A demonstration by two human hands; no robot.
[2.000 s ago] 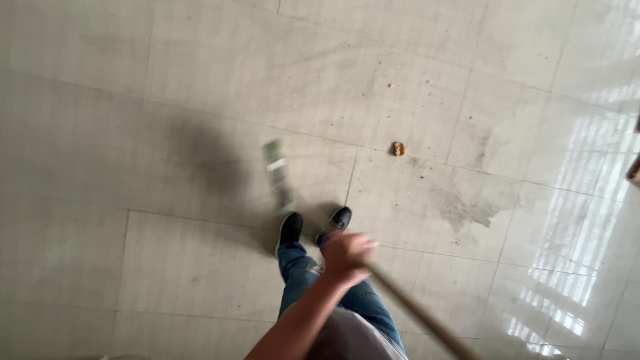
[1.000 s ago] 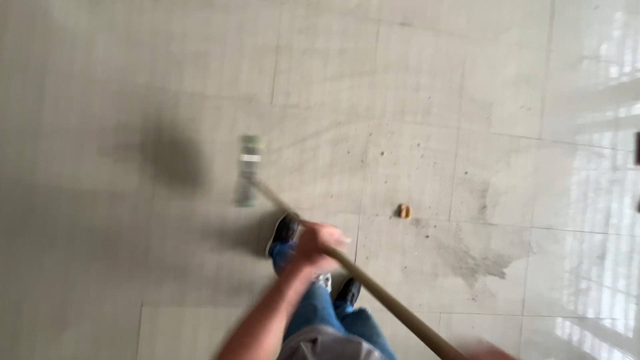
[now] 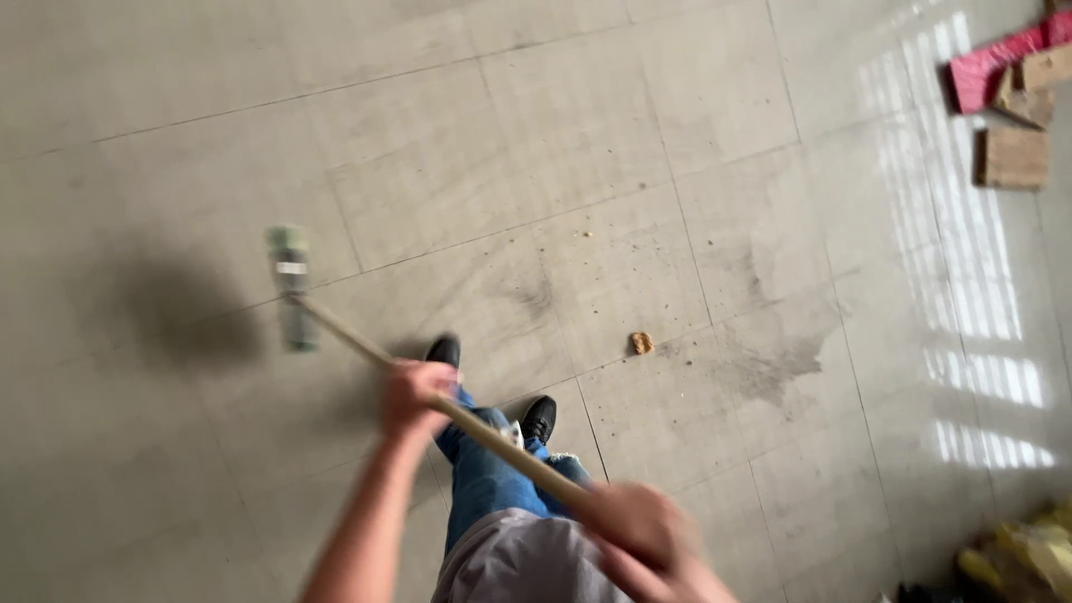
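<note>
A broom with a long wooden handle (image 3: 511, 452) runs from the lower right up to the left. Its narrow dark and green head (image 3: 291, 289) is on or just above the tiled floor, left of my feet; blur hides which. My left hand (image 3: 416, 395) grips the handle partway down, above my shoe. My right hand (image 3: 641, 523), blurred, is closed around the handle's upper part. Right of my feet lie a small orange-brown crumpled scrap (image 3: 642, 342) and scattered crumbs (image 3: 588, 234).
Dark smudges (image 3: 775, 368) mark the floor right of the scrap. At the upper right lie a cardboard-brown block (image 3: 1015, 157) and a pink-red wrapped object (image 3: 997, 67). Yellowish bags or wrappings (image 3: 1026, 557) are at the lower right. My black shoes (image 3: 540, 419) stand near the middle.
The broom head has moved left, farther from my feet. My right hand, barely visible at the lower edge a second ago, is now plainly in view on the handle. The view has shifted.
</note>
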